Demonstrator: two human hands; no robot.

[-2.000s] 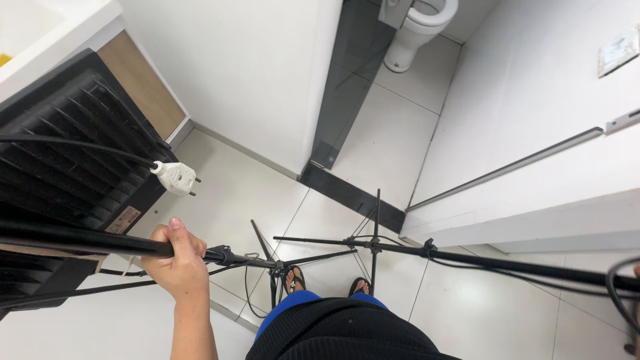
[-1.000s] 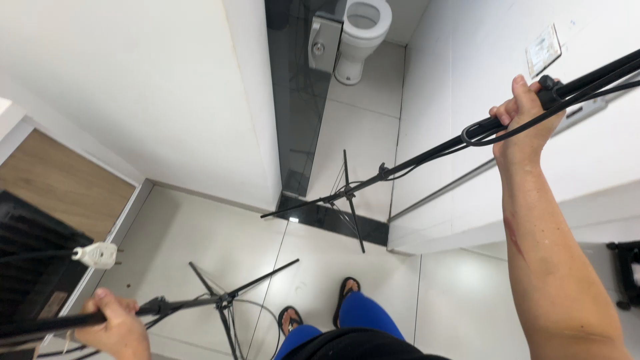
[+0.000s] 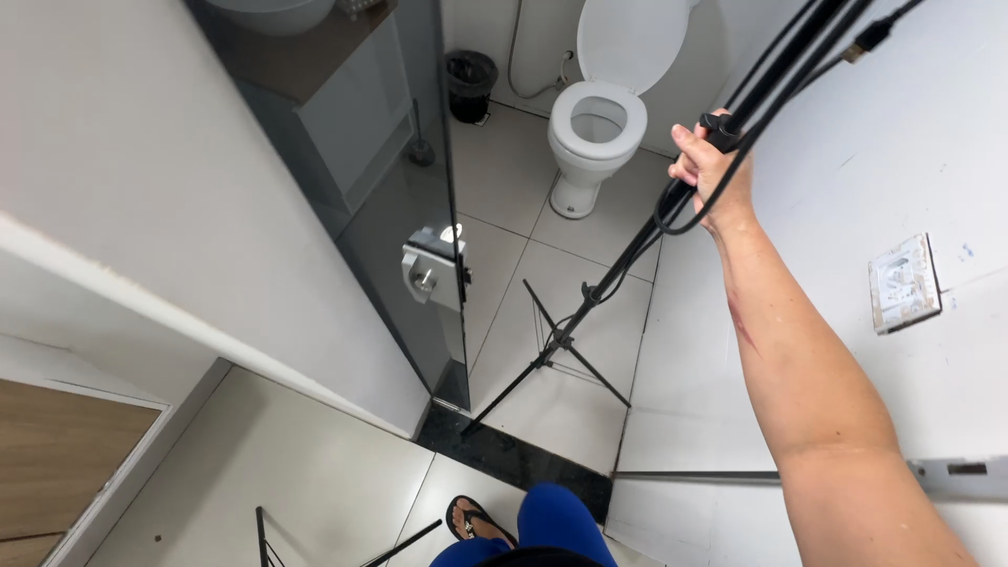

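Observation:
My right hand (image 3: 713,169) grips the pole of a black tripod stand (image 3: 622,264) near a clamp knob, at upper right. A black cable (image 3: 744,150) loops along this pole, and a cable connector (image 3: 870,38) hangs beside its upper part. The stand's legs are spread, low over the bathroom floor and the dark threshold; whether they touch is unclear. At the bottom left, two legs of a second black stand (image 3: 405,542) show, while its pole is out of view. My left hand is out of view.
A glass door (image 3: 370,236) with a metal lock (image 3: 429,268) stands left of the stand. Beyond are a white toilet (image 3: 594,130) with its lid raised and a black waste bin (image 3: 470,83). A dark threshold (image 3: 512,457) crosses the doorway. A white wall (image 3: 709,409) runs along the right.
My right hand, still on its stand, has moved with it toward the toilet. My left hand, on the other stand's pole earlier, has left the view. The view has shifted forward to the bathroom.

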